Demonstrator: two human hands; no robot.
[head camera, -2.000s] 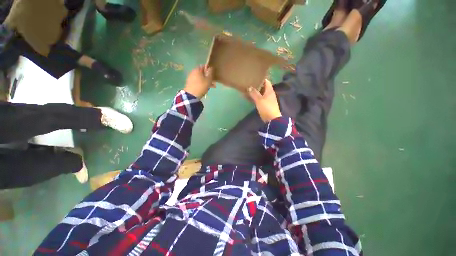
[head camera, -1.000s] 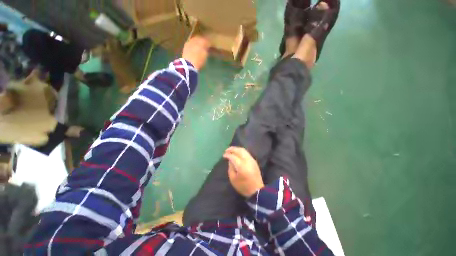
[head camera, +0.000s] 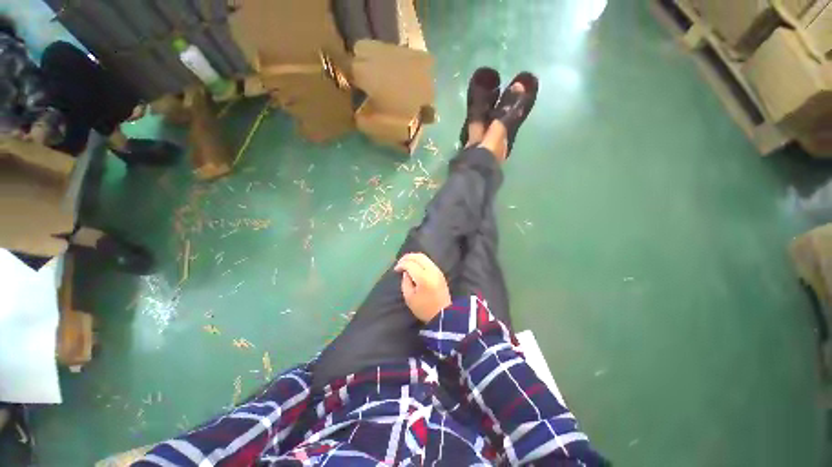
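Observation:
My right hand rests on the dark trousers over my lap, fingers curled together, with nothing visible in it. My left hand is out of the picture; only its plaid sleeve shows at the lower left. Nearest in front, a small tan cardboard box with a raised flap stands on the floor at upper centre, left of my feet. A larger cut carton piece touches it on the left.
Grey wrapped goods stand at upper left. Tan scraps lie on the green floor. A yellow strap lies near the cartons. Another person's dark legs show at left, near a white-topped board. A pallet with boxes is at upper right.
The small box I held in both hands is no longer in them. My left hand reached up to the cartons, then left the picture. My right hand dropped to my lap. The view has shifted.

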